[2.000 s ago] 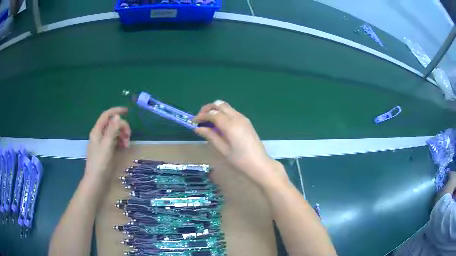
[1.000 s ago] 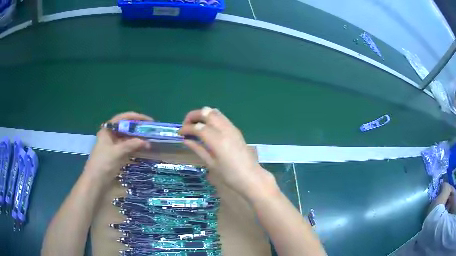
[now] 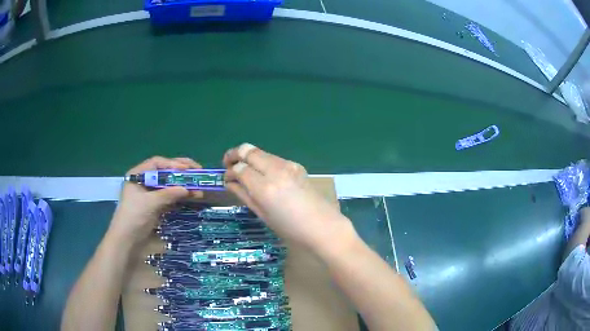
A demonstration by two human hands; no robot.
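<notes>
A purple housing half (image 3: 194,179) with a green circuit board inside lies level between my hands, above the pale rail. A dark and silver metal end connector (image 3: 134,178) sticks out of its left end. My left hand (image 3: 152,194) grips the left part, fingers behind and thumb in front. My right hand (image 3: 272,187) holds the right end and hides it. Below, many circuit boards (image 3: 233,284) with dark lead wires lie in a row on a cardboard sheet (image 3: 323,284).
Filled housings (image 3: 24,239) stand side by side at the left. A blue parts bin (image 3: 210,11) is beyond the belt. A loose purple housing (image 3: 477,138) lies on the green belt (image 3: 291,110). A neighbouring person's arm (image 3: 576,258) and a plastic bag (image 3: 572,187) are at the right edge.
The housing has come down from a tilted pose over the belt to level near the rail. My left hand, earlier empty, has closed on its left end. My right hand has moved left with it.
</notes>
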